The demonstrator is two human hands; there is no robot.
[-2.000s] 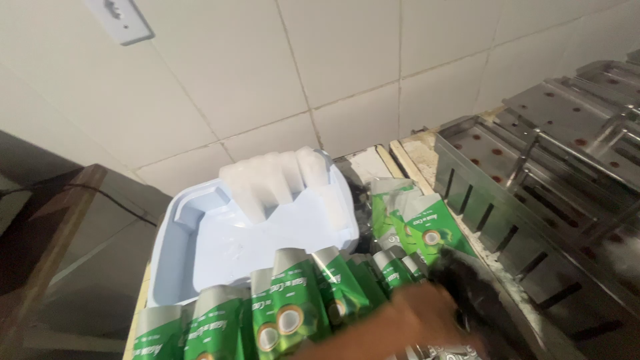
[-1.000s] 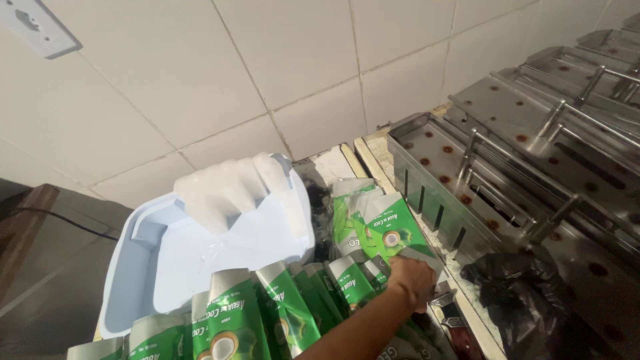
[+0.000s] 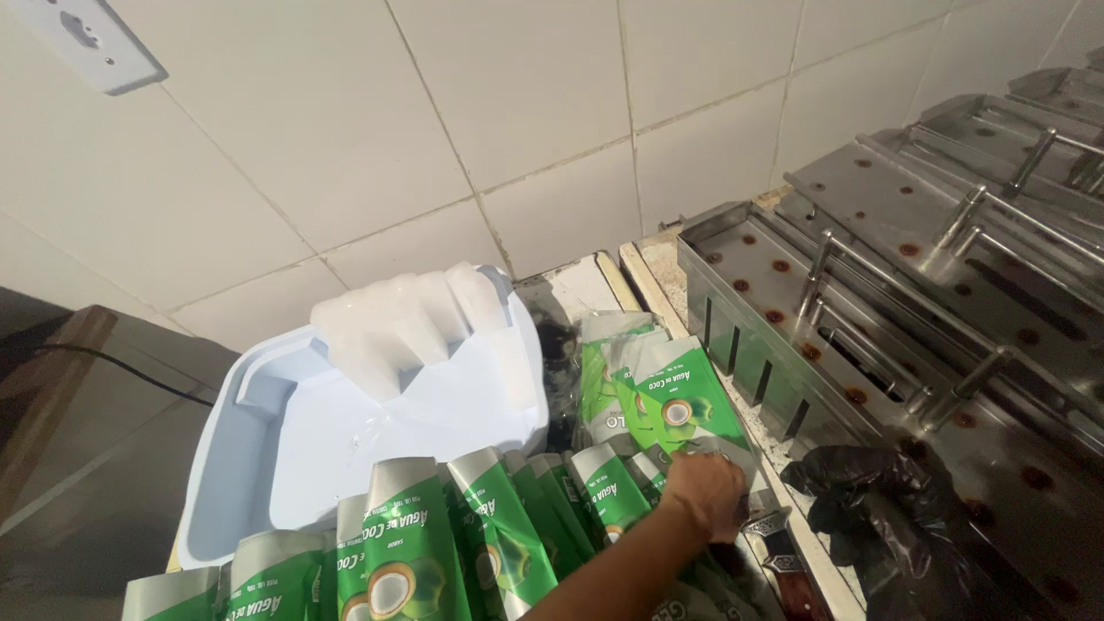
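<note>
My left hand [image 3: 705, 493] reaches in from the bottom and touches the lower end of a flat green coconut-water ice-pop wrapper [image 3: 677, 397]; whether its fingers grip the wrapper cannot be told. More such wrappers lie under and beside it. Several upright green-and-silver packets [image 3: 414, 552] stand in front, along the bottom. Behind them sits a light blue plastic tub [image 3: 246, 414] with several white frozen bars [image 3: 371, 336] leaning on its back rim. My right hand is not plainly seen; a crumpled black plastic glove or bag [image 3: 906, 526] lies at the lower right.
Metal molds with bar handles [image 3: 906, 302] and rusty spots fill the right side. A knife with a dark red handle [image 3: 798, 591] lies beside the wrist. A tiled wall [image 3: 552, 198] rises behind, with a socket [image 3: 90, 39]. A black cable [image 3: 129, 366] runs at left.
Two seconds ago a blurred hand was over the packets near the bottom; it has since come to the flat wrappers and stayed there. The black plastic shows farther right than before.
</note>
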